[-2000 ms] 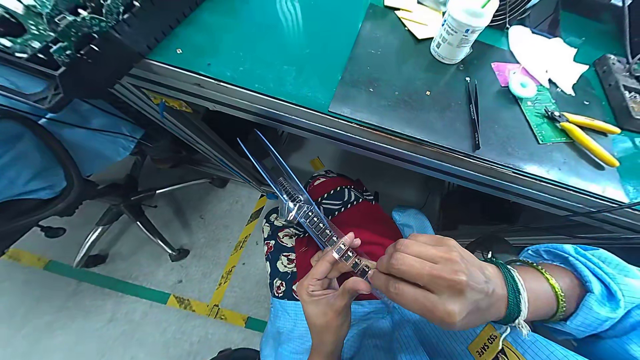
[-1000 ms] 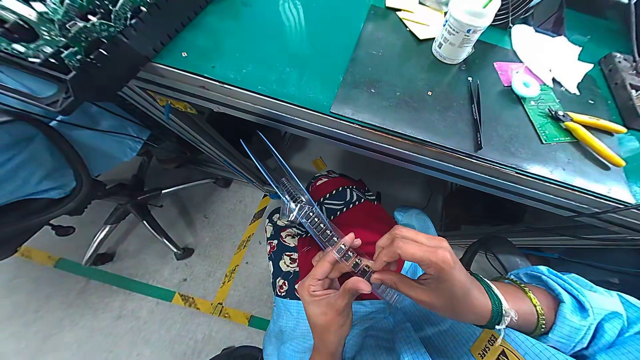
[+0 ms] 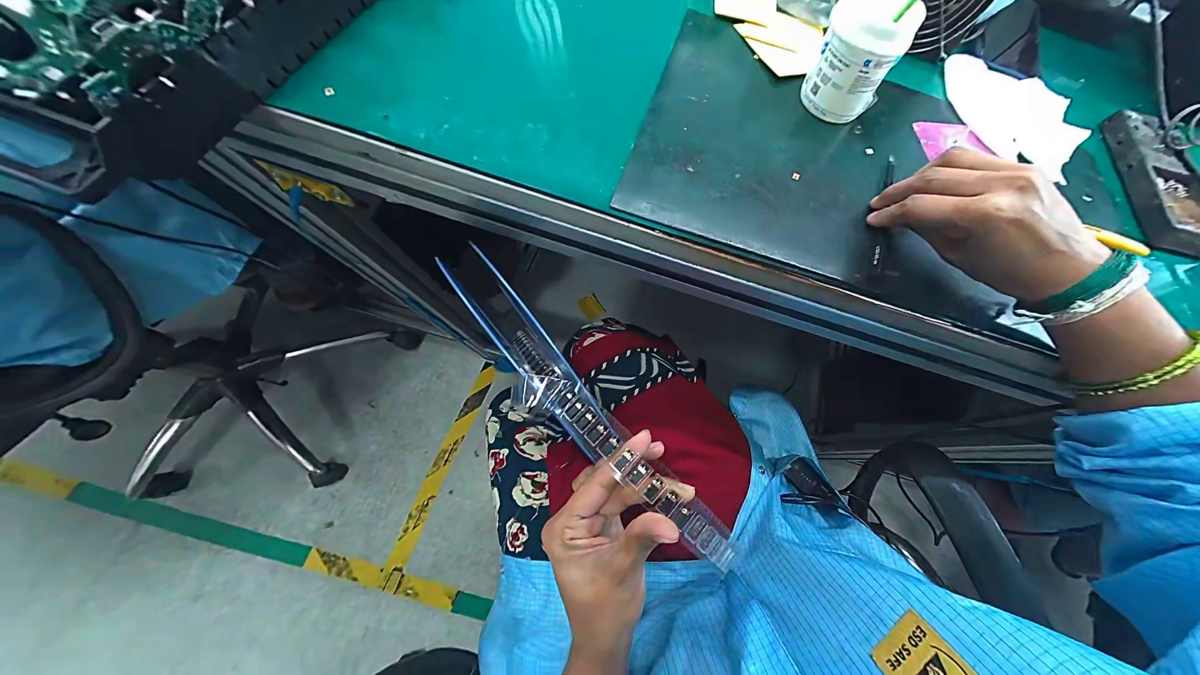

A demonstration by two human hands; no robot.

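My left hand (image 3: 605,530) grips a clear plastic carrier tape (image 3: 586,424) with small dark components in its pockets, held slantwise over my lap. The tape's far part splits into two long bluish strips, and its near end shows pockets that look empty. My right hand (image 3: 984,211) is over the black mat (image 3: 731,159) on the bench, its fingertips at a pair of dark tweezers (image 3: 878,246) lying there. Whether the fingers have closed on the tweezers cannot be told.
On the bench are a white bottle (image 3: 848,70), yellow paper pieces (image 3: 783,42), crumpled white paper (image 3: 1017,112) and a yellow tool handle (image 3: 1120,240), partly hidden. Circuit boards (image 3: 103,47) fill a black rack at upper left. A wheeled chair (image 3: 234,375) stands at left.
My right hand has left the carrier tape and moved up and right to the tweezers on the bench. My left hand still holds the tape over my lap.
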